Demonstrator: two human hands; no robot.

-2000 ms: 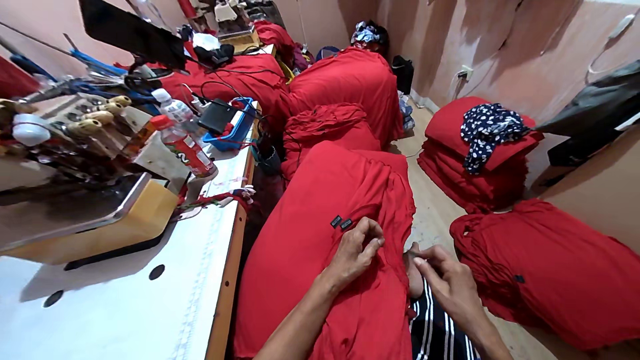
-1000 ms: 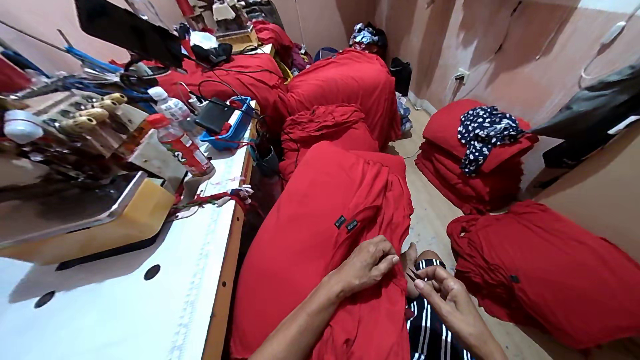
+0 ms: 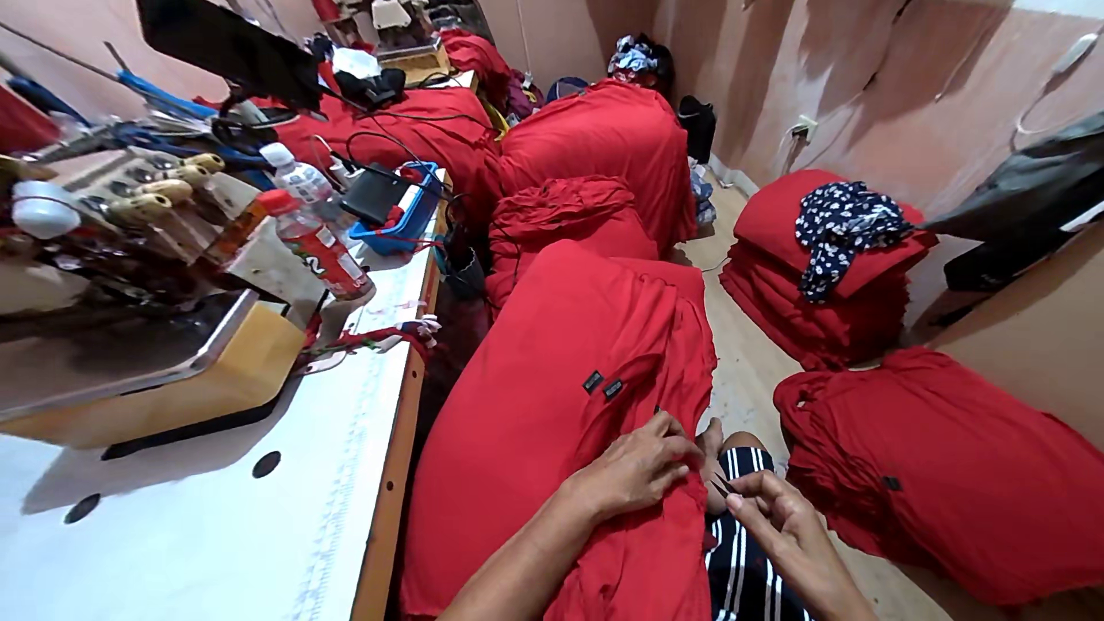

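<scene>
A large heap of red fabric (image 3: 517, 414) lies in front of me, with small dark labels (image 3: 602, 385) on its top. My left hand (image 3: 642, 466) rests on the fabric with bent fingers, near its right edge; a dark tip of another label shows just above the fingers. My right hand (image 3: 776, 517) is just right of the heap, above my striped garment, and pinches a small dark pointed tool (image 3: 723, 485), perhaps thread snips or tweezers. Whether the left fingers grip the cloth cannot be told.
At left stands a white sewing table (image 3: 216, 526) with an industrial sewing machine (image 3: 129, 259), a red-capped bottle (image 3: 319, 246) and a blue basket (image 3: 405, 220). More red fabric piles (image 3: 949, 483) lie at right, one topped by a dark patterned cloth (image 3: 845, 228). Others lie beyond.
My left hand has moved down and right over the fabric since the earliest frame, away from the labels. My right hand has stayed near the heap's right edge.
</scene>
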